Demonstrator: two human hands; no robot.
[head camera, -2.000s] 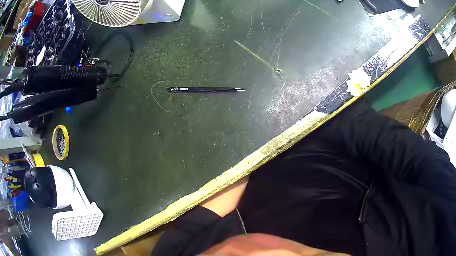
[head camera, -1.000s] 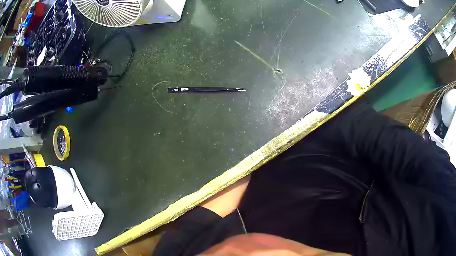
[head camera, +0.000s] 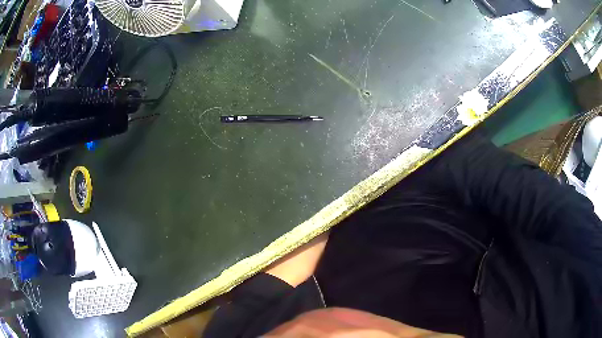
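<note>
A thin black pen-like tool (head camera: 270, 119) lies alone on the dark green bench top (head camera: 264, 171), with pale lettering at its left end and a silvery tip at its right. Neither of my hands shows. A patch of bare skin, which seems to be part of an arm (head camera: 300, 261), shows between a black sleeve and the bench's worn yellowish edge; any hand beyond it is hidden. A blurred patch of skin (head camera: 336, 325) also shows at the bottom rim; I cannot tell what part it is.
At the left are two black handles (head camera: 82, 102) with cables, a yellow tape roll (head camera: 80, 189) and a white device (head camera: 102, 294) with a black head. A fan (head camera: 146, 14) stands at the top. A dark pad (head camera: 505, 6) is cut off at the top right. A cardboard box (head camera: 554, 142) is at the right.
</note>
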